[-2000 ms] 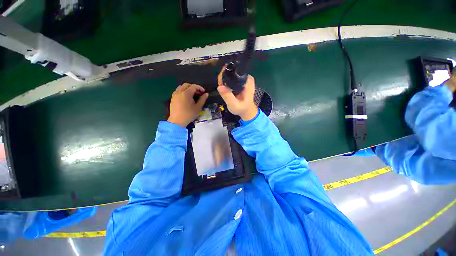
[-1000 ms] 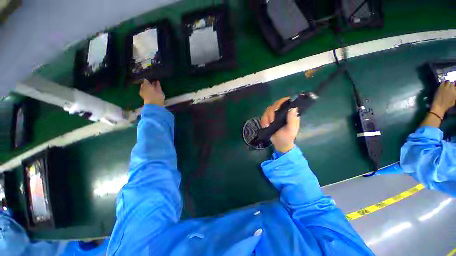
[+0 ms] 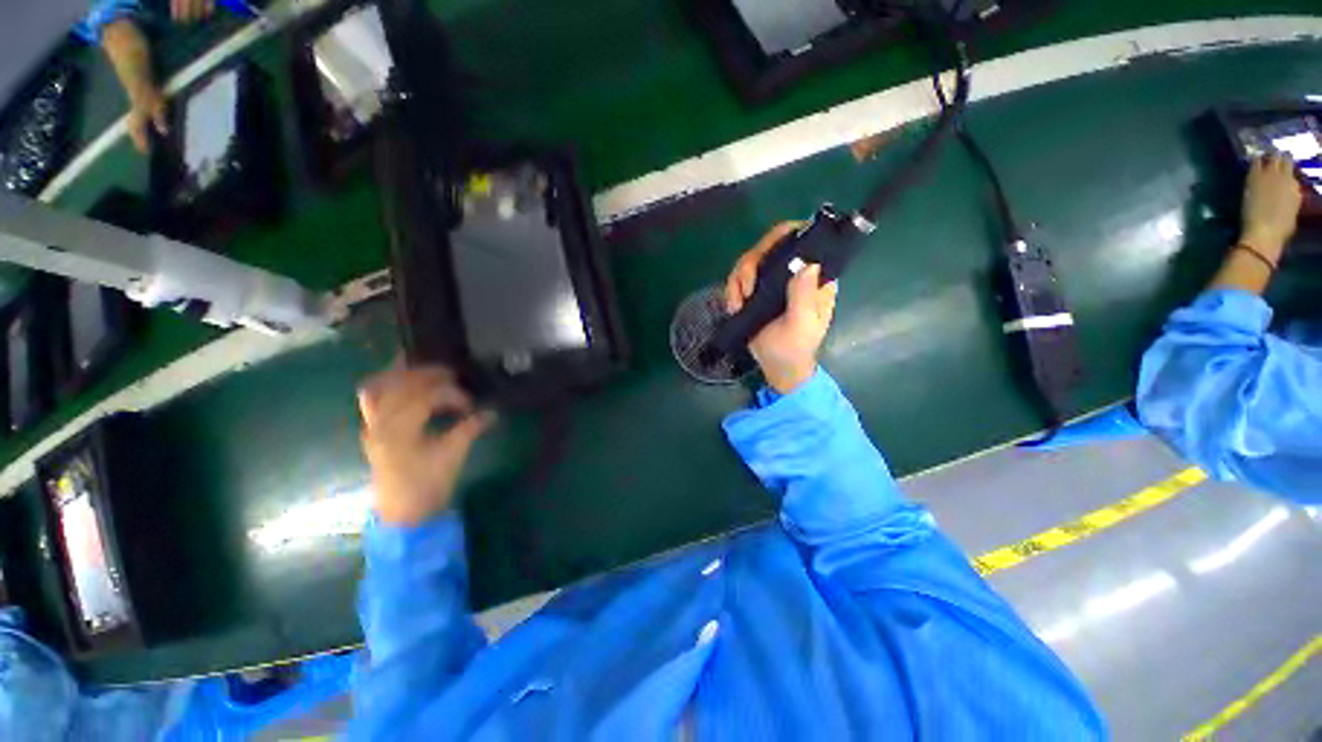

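A black tray (image 3: 602,312) lies tilted across the pale rail, left of centre. It holds an open unit with a silver-white plate (image 3: 518,283) and a board with a yellow spot at its far end. My left hand (image 3: 418,442), slightly blurred, grips the tray's near left corner between thumb and fingers. My right hand (image 3: 790,326) is closed around the black electric screwdriver (image 3: 790,283). The tool slants down left, its lower end over the round ringed screw dish (image 3: 703,336). I cannot see whether a screw is on the bit.
Other trays with units lie beyond the rail (image 3: 783,123), and one (image 3: 90,544) stands at left on the bench. A white arm (image 3: 160,261) crosses upper left. A slim black box (image 3: 1040,319) with its cable lies right. Other people's hands work at upper left and right.
My left hand first left the earlier unit and reached beyond the rail; now it is back nearer me with a tray. My right hand moved from the unit to the dish, still holding the screwdriver.
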